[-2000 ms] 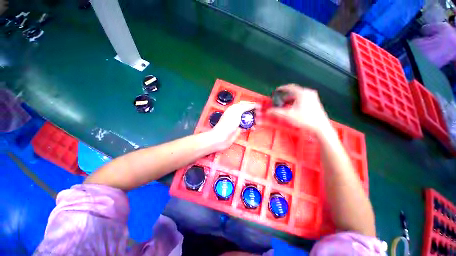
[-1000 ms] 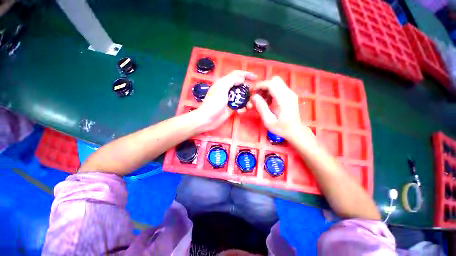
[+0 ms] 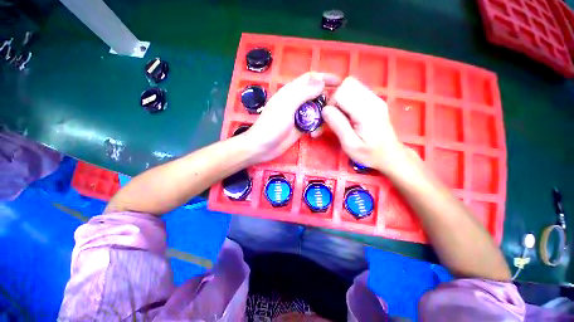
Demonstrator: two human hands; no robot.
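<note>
A round smartwatch (image 3: 309, 117) with a lit purple-white face is held over the foam tray (image 3: 444, 217). My left hand (image 3: 283, 116) grips it from the left. My right hand (image 3: 360, 119) is at its right rim, fingers bent against the edge; whether it grips the watch is hard to tell. Three blue-lit watches (image 3: 318, 195) lie in the tray's bottom row, and another blue one is partly hidden under my right wrist. Unlit black watches (image 3: 253, 98) sit in the left column, one mostly covered by my left forearm.
Two set-aside watches (image 3: 153, 100) with pale strips lie on the green bench (image 3: 189, 135) at left. Another dark watch (image 3: 332, 19) stands beyond the tray. A grey metal upright (image 3: 104, 25) is upper left. Spare trays (image 3: 535, 28) lie upper right. A pale ring (image 3: 554, 245) and white puck (image 3: 529, 240) are lower right.
Two seconds ago my right hand held a dark watch apart; it now stands beyond the tray. Both hands are together at one watch, whose face went from white marks on black to purple-white.
</note>
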